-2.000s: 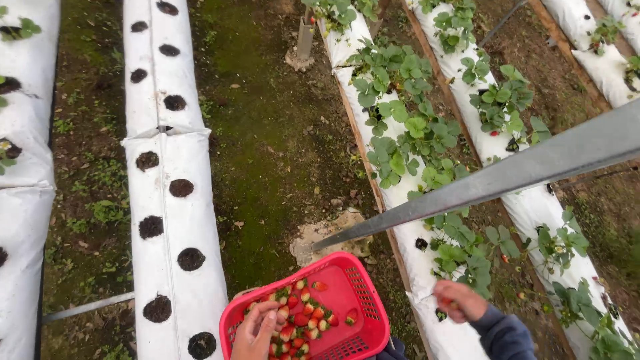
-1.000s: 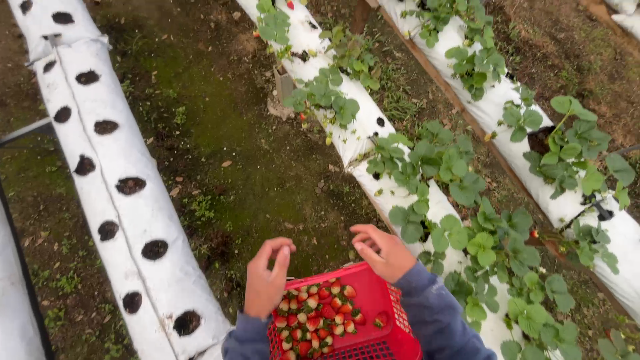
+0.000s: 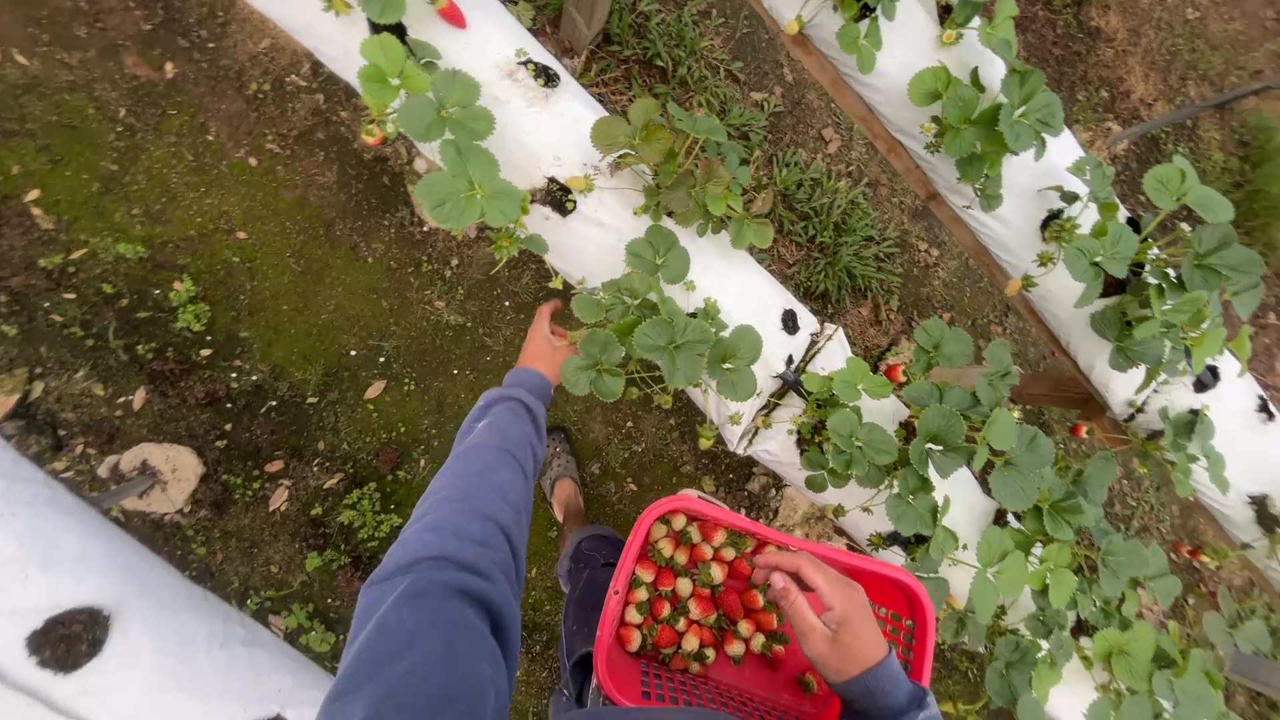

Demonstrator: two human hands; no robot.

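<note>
My left hand (image 3: pixel 546 343) reaches out at the edge of a strawberry plant (image 3: pixel 665 335) that grows from the white plastic-covered bed (image 3: pixel 600 240); its fingers are partly behind the leaves, and whether they hold anything is hidden. My right hand (image 3: pixel 825 612) is over the red plastic basket (image 3: pixel 915 625), its fingertips beside the heap of strawberries (image 3: pixel 700 595). Whether a berry is between those fingers cannot be told. The heap fills the basket's left part, red and pale berries mixed, and one strawberry (image 3: pixel 809 683) lies apart near the right wrist.
Another white bed (image 3: pixel 930 130) with a wooden edge board (image 3: pixel 900 160) runs along the right. A bed with soil holes (image 3: pixel 140 600) is at lower left. Mossy ground (image 3: pixel 270 270) lies between. A red strawberry (image 3: pixel 451 13) hangs on the near bed. My foot in a clog (image 3: pixel 558 460) stands below my left hand.
My left hand has moved from above the basket out to the plant. My right hand has come down over the berries. The view has shifted toward the planted beds.
</note>
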